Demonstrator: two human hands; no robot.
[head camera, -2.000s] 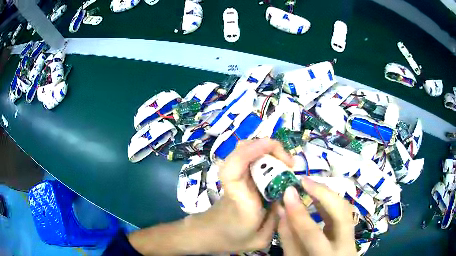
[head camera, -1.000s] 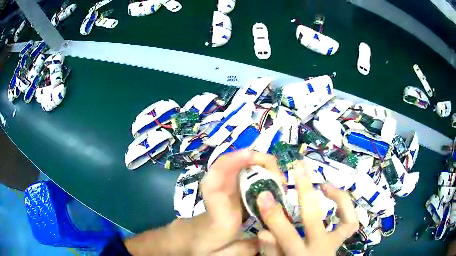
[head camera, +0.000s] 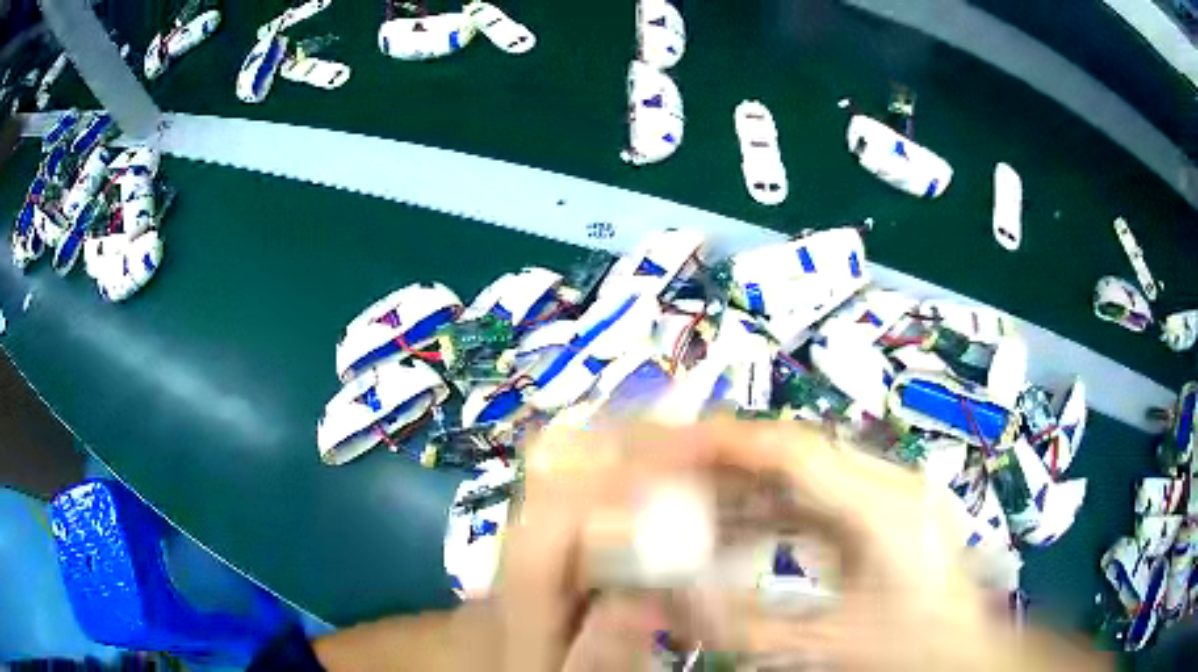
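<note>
My left hand and my right hand are together over the lower part of the heap, both badly blurred. A blurred white housing shell shows between them, in my left hand's fingers. My right hand's fingers curve around from the other side; their contact with the shell is unclear. The green circuit board seen earlier in this shell cannot be made out now. A white surface with a blue mark shows between my hands; I cannot tell whether it is held. Behind lies a heap of white shells with blue cells, wires and green boards.
The heap lies on a dark green worktop against a pale rail. Beyond it a dark green belt carries shells and flat cover plates. Smaller heaps lie at far left and far right. A blue stool is at lower left.
My hands have closed together around the shell, covering the board that my right fingers were pressing. Parts on the belt have shifted right and downward in view.
</note>
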